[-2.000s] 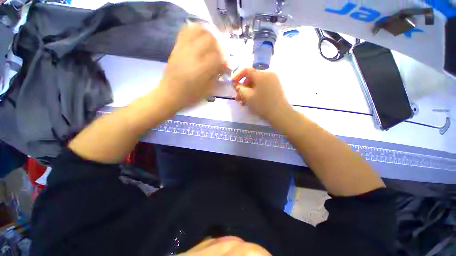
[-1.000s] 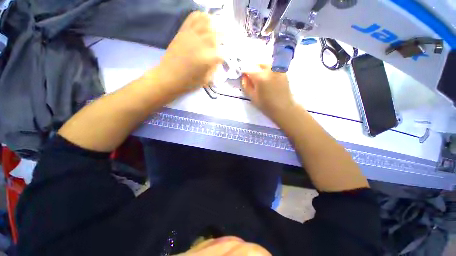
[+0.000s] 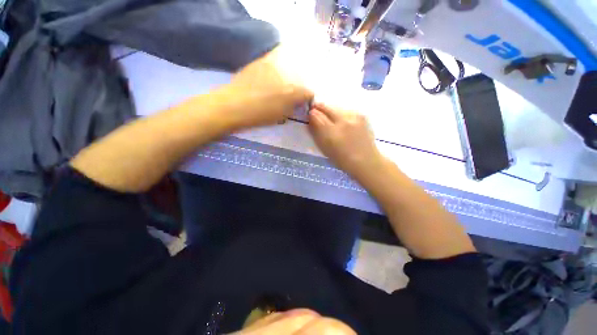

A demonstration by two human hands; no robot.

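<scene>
My left hand and my right hand meet fingertip to fingertip in front of the needle area. Their fingertips are pinched together; a small piece may be between them, but glare and the fingers hide it. The dark grey cloth is heaped at the left and stretches behind my left hand. The white sewing machine stands at upper right, its needle area partly in glare. A short grey-blue cylinder hangs beside the foot.
Black-handled scissors and a smartphone lie right of the needle. A printed ruler runs along the table's front edge. A red basket is at lower left, partly cut off. Dark grey pieces are piled below the table at right.
My left hand has come down and toward my right hand, and the fingertips now meet. The white piece seen between the hands a second ago no longer shows clearly. The view has shifted slightly.
</scene>
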